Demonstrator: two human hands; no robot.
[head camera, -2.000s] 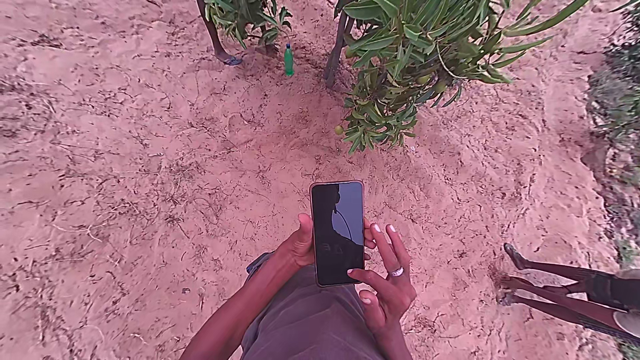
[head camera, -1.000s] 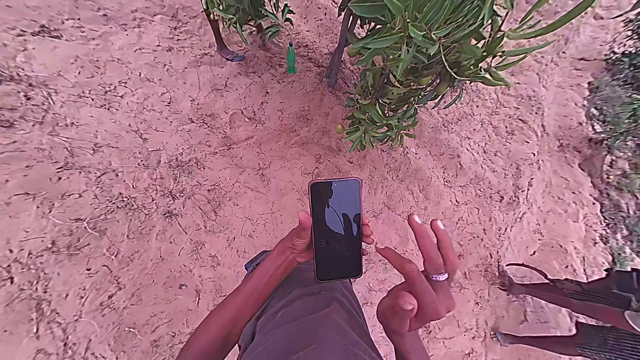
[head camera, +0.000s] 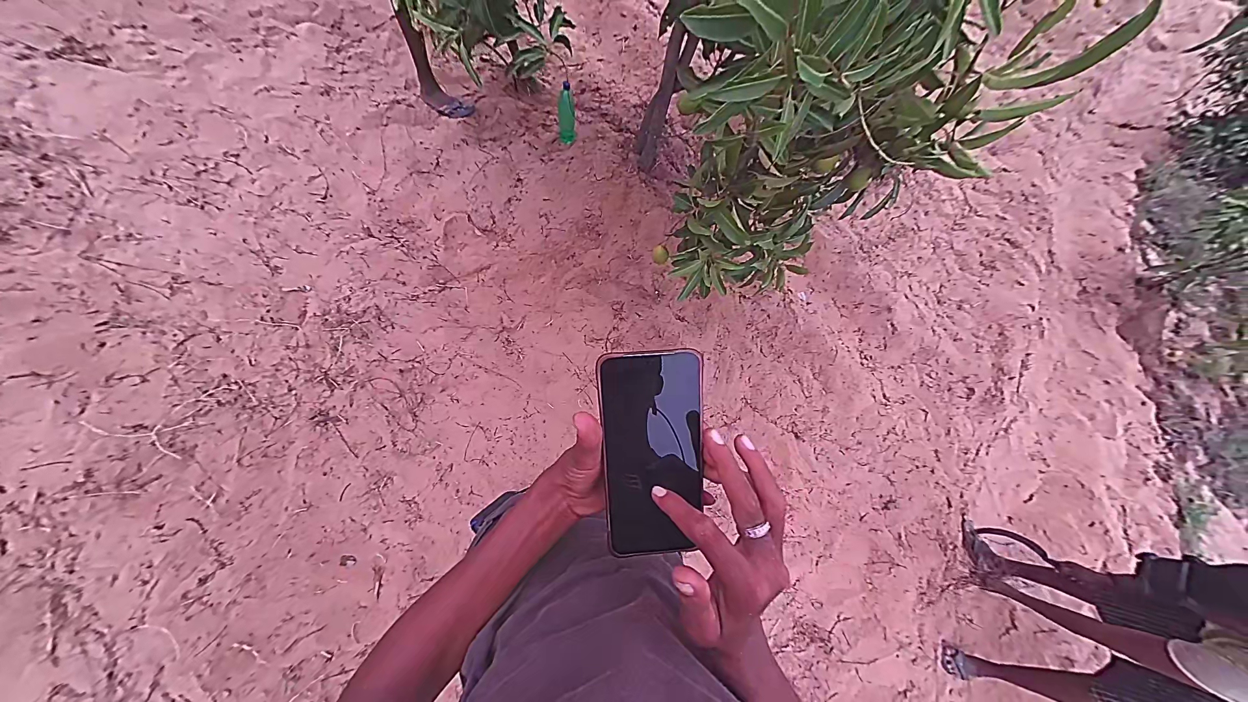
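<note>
A smartphone with a dark, reflecting screen lies upright in my left hand, the thumb along its left edge and fingertips showing at its right edge. My right hand, with a ring on one finger, is over the lower right of the phone. Its index fingertip is at the lower part of the screen, and the other fingers are spread beside the right edge. That hand holds nothing.
Ahead, a leafy tree with green fruit overhangs sandy ground. A green bottle stands near its trunk. A person's foot shows at the top left, other people's legs at the lower right.
One second ago my right hand was off the phone to the right; now its index finger is over the screen again. The legs at the lower right have shifted.
</note>
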